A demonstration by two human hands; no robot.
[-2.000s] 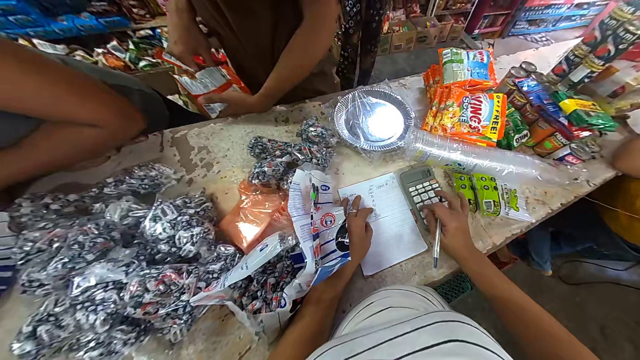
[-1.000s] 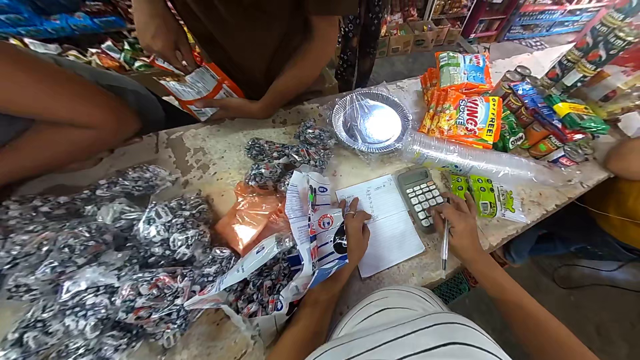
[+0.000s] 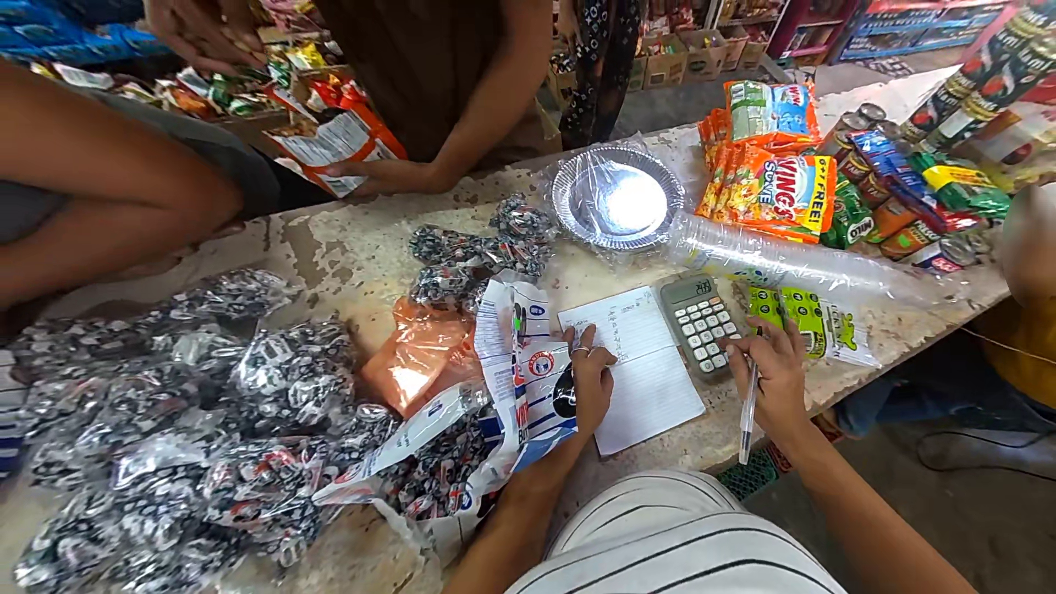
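My left hand (image 3: 591, 375) rests with spread fingers on the left edge of a lined notepad (image 3: 652, 404) that bears handwriting. A pen (image 3: 748, 412) is held in my right hand (image 3: 771, 371), its lower end pointing toward me, while a finger reaches the keys of a grey calculator (image 3: 700, 326). The calculator lies against the notepad's right side. Green packets (image 3: 804, 322) lie just beyond my right fingers. An opened white printed plastic bag (image 3: 528, 371) holding black-and-white wrapped sweets stands beside my left hand.
Clear bags of wrapped sweets (image 3: 190, 429) cover the left of the worn counter (image 3: 346, 239). Beyond are an orange packet (image 3: 425, 351), wrapped foil plates (image 3: 619, 198), stacked plastic cups (image 3: 792, 268), snack packs (image 3: 771, 177) and cans (image 3: 940, 254). Across the counter, a person holds an orange packet (image 3: 338, 144).
The person across has lifted one hand off the orange packet, which now looks open. My left hand stays on the notepad; my right hand stays at the calculator with the pen.
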